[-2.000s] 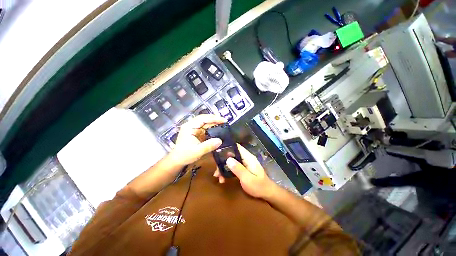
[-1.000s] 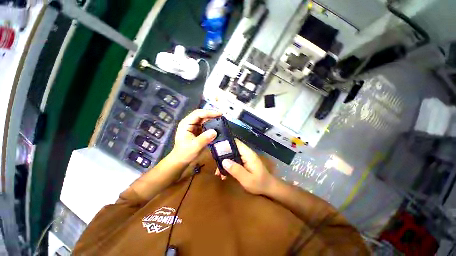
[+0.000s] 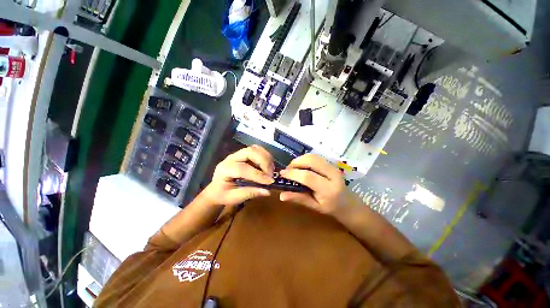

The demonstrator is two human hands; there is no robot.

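A black handheld device (image 3: 274,183) is held edge-on in front of my chest, its long side running left to right. My left hand (image 3: 244,175) grips its left end with fingers above and thumb below. My right hand (image 3: 315,180) grips its right end the same way. The fingers hide much of the device. A clear-grey blister tray (image 3: 204,141) lies at the left with several black devices in its pockets; some pockets at its left side hold no device.
The white bench machine (image 3: 325,129) stands ahead and right, with a small black part (image 3: 306,117) on its bed. A white fan (image 3: 202,81), blue plastic wrap (image 3: 236,37), a white sheet (image 3: 123,210) and the green conveyor belt (image 3: 111,90) are around the tray.
The device has turned from face-up and slanting to edge-on and level. Both hands have shifted their grip along it, with my right hand higher. The view has shifted slightly around the machine.
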